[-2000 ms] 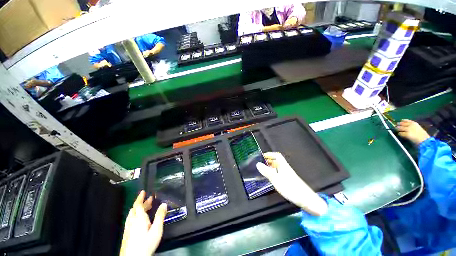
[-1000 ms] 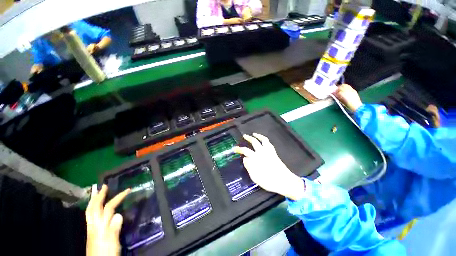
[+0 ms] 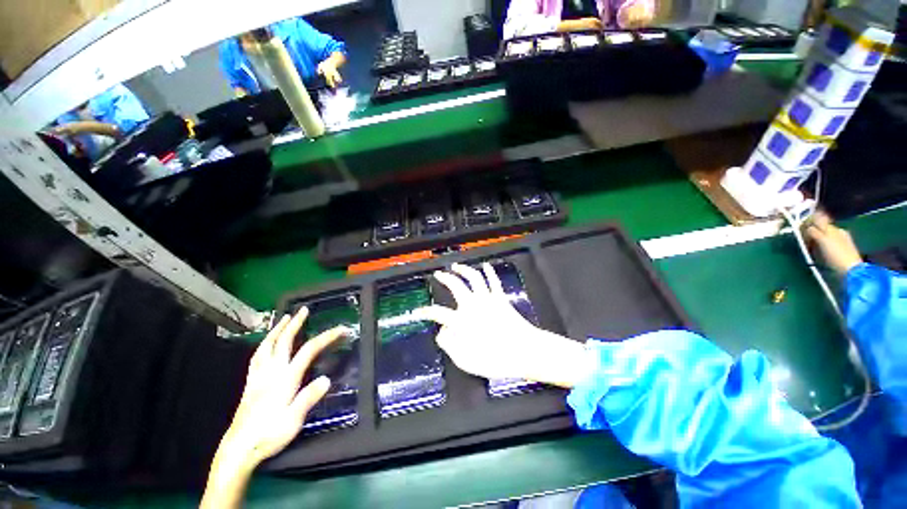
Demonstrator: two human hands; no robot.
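A black foam tray [image 3: 609, 288] lies in front of me with three dark glossy smartphones in its left pockets; the rightmost pocket is empty. My left hand [image 3: 278, 388] is over the left smartphone [image 3: 333, 406], fingers spread, holding nothing. My right hand [image 3: 487, 323] reaches over the tray, fingers apart, with a fingertip at the upper part of the middle smartphone [image 3: 410, 373]. It partly covers the right smartphone [image 3: 512, 288]. Whether the fingertips touch the screens is hard to tell.
An orange strip [image 3: 390, 262] and another part-filled tray [image 3: 343, 244] lie behind the near tray. Stacked trays [image 3: 60, 442] stand left beside a white post [image 3: 129, 239]. At right are a white tower [image 3: 811, 109], a white cable [image 3: 830, 298] and a neighbour's hand [image 3: 833, 242]. Workers sit opposite.
My right hand has moved left from the right smartphone to the middle one. My left hand reaches further over the left smartphone. The neighbour's hand stays near the tower base.
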